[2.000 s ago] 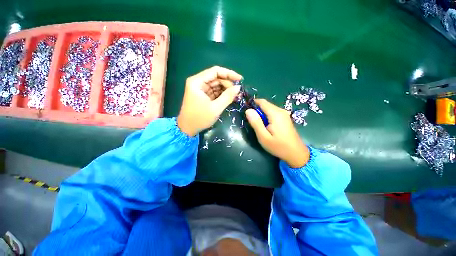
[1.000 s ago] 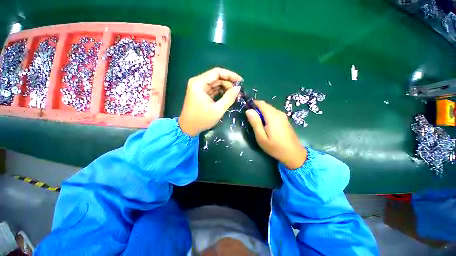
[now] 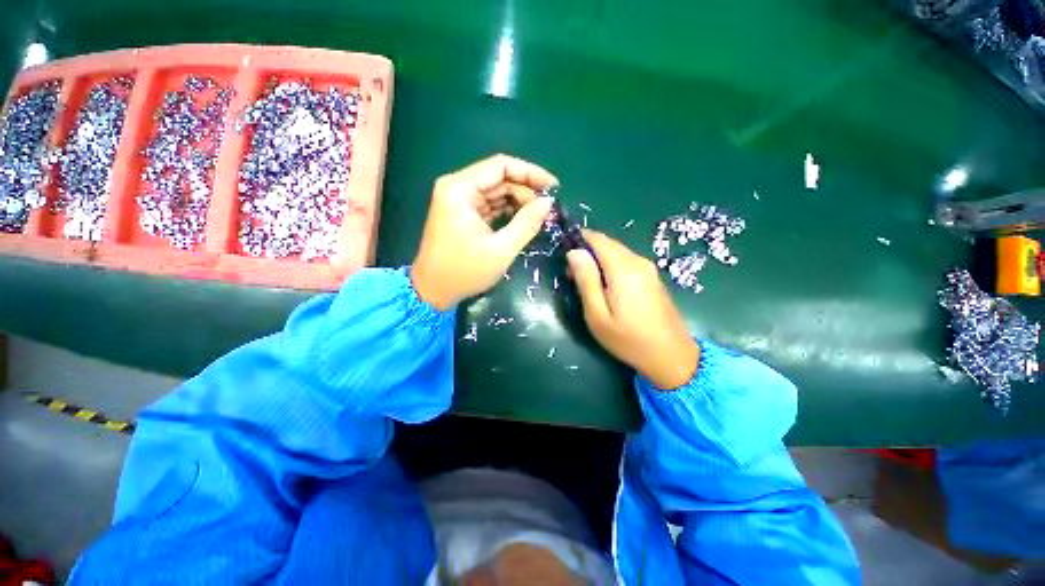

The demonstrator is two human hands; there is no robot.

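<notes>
My left hand [image 3: 476, 235] pinches a small silvery part [image 3: 549, 195] between thumb and fingers, mostly hidden by the fingertips. My right hand [image 3: 636, 303] is closed around the side cutters [image 3: 586, 248], whose dark jaws point up and left at the part. Whether the jaws touch the part is too small to tell. Thin pale scraps [image 3: 501, 322] lie scattered on the green bench [image 3: 573, 103] below and around my hands. A loose pile of small silvery parts [image 3: 689, 246] lies right of the cutters.
A salmon-pink compartment tray [image 3: 364, 172] holding silvery parts stands at left. A silvery heap [image 3: 988, 341] lies at far right beside a yellow box [image 3: 1018, 266] and a grey metal bar [image 3: 997, 206]. A small white piece [image 3: 811, 171] lies beyond the pile. A blue sleeve [image 3: 995, 498] shows at lower right.
My right hand and the cutters have turned slightly, and less of the blue handle shows. My left hand has hardly moved and still pinches a part. The view has shifted slightly.
</notes>
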